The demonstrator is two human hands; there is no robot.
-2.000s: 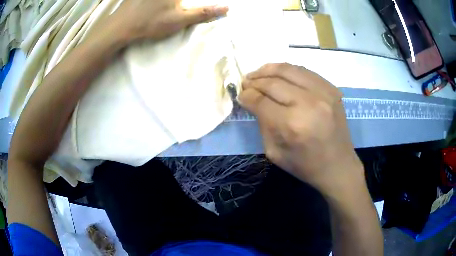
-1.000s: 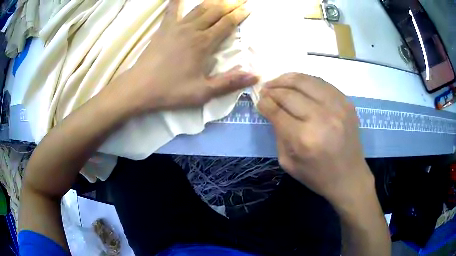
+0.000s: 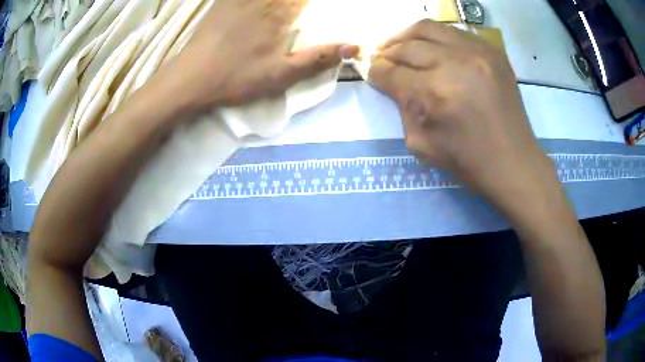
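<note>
A cream garment piece (image 3: 177,170) lies in folds over the left of the machine table and hangs over its front edge. My left hand (image 3: 262,56) is spread on the cloth, palm down, with its thumb pointing right at the cloth's edge. My right hand (image 3: 445,85) has thumb and fingertips pinched on the cloth's edge, just right of the left thumb. Bright lamp glare washes out the area beyond my hands, and the needle area cannot be made out.
A ruler strip (image 3: 318,177) runs along the table's front edge. A smartphone (image 3: 601,56) lies at the far right. Grey-purple thread waste (image 3: 332,265) shows below the table, above my dark-clothed lap. A brown lump in clear wrap (image 3: 163,345) is at the lower left.
Both hands have moved away from me, past the ruler, with the pinched cloth edge. Earlier my left hand came down beside my right. More of the ruler now shows.
</note>
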